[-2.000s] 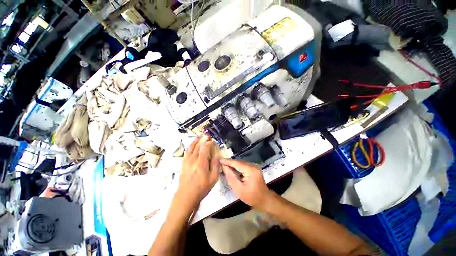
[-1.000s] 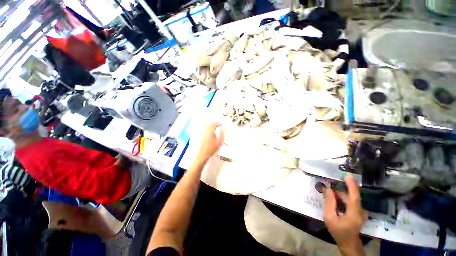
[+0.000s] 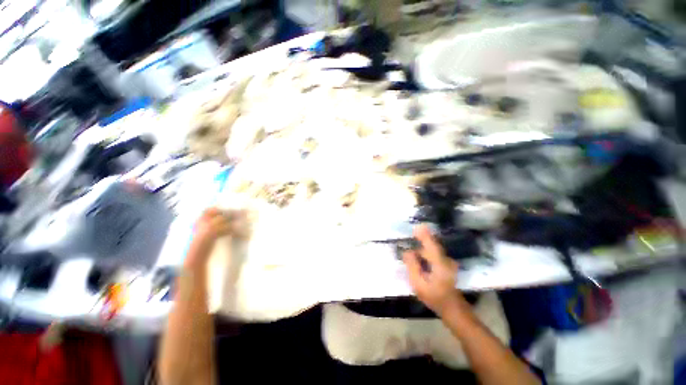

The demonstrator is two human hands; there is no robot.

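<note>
The picture is blurred. A broad beige panel [image 3: 278, 289] lies on the table front, its curved edge over the table's edge. My left hand [image 3: 213, 227] is at its far left side, fingers closed on the fabric, which shows a fold there. My right hand [image 3: 432, 272] is open and holds nothing visible, thumb and forefinger apart, just in front of the dark needle area [image 3: 440, 199] of the white overlock machine [image 3: 519, 113]. Another beige panel [image 3: 376, 334] with a curved edge hangs over my lap.
A crumpled heap of beige pieces [image 3: 301, 128] lies behind the panel, left of the machine. A grey-white second machine head [image 3: 124, 222] stands at left, with a small orange item [image 3: 113, 299] near it. White pieces [image 3: 624, 331] are at lower right. Red cloth [image 3: 56, 361] shows at lower left.
The view swung left, then partly back right. My hands left the needle and moved apart; my left hand, earlier lying over the pale fabric, now grips the panel's left side. The person in red is mostly out of view.
</note>
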